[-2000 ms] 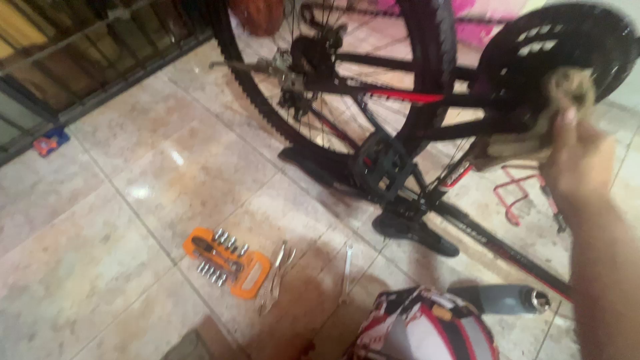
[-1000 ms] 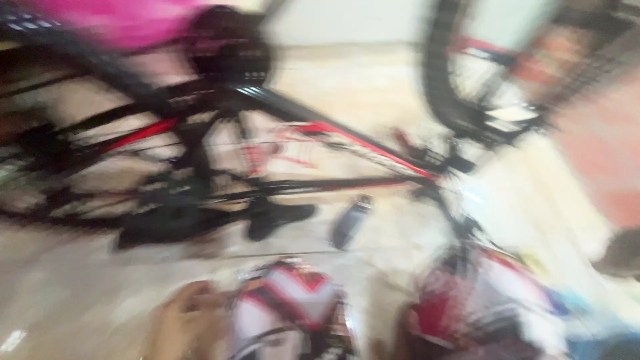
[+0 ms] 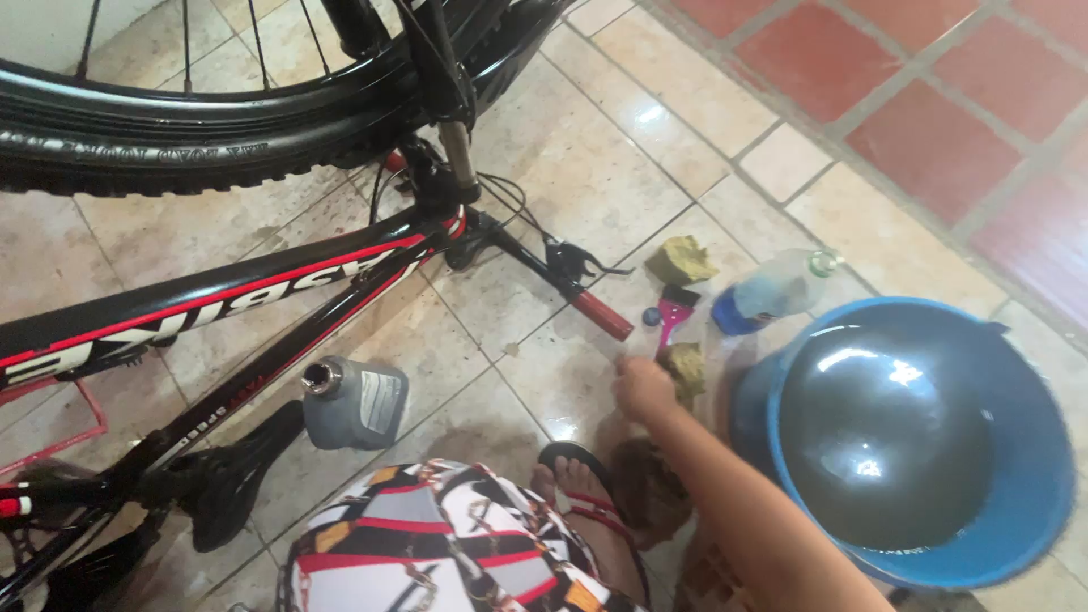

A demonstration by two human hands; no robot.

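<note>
My right hand [image 3: 646,389] reaches down over the tiled floor, beside a yellowish sponge piece [image 3: 687,371] and just below the red handlebar grip [image 3: 603,315]. Whether its fingers hold anything cannot be told. Just beyond it lie a pink-handled brush [image 3: 675,313] with dark bristles and another yellowish sponge piece [image 3: 682,260]. A clear plastic bottle with blue liquid [image 3: 769,293] is close by on the right. The upside-down bicycle's black and red frame [image 3: 221,276] crosses the left side. My left hand is out of view.
A blue bucket of murky water [image 3: 775,425] stands at the right. An open grey plastic bottle [image 3: 355,404] stands left of my patterned clothing, near the bicycle saddle [image 3: 238,476]. The front wheel [image 3: 212,127] fills the upper left. My sandalled foot [image 3: 595,501] is at bottom centre.
The view has swung far right to the front of the bicycle and the bucket. My right hand, earlier at the crank area with a cloth, is now low near the sponge piece.
</note>
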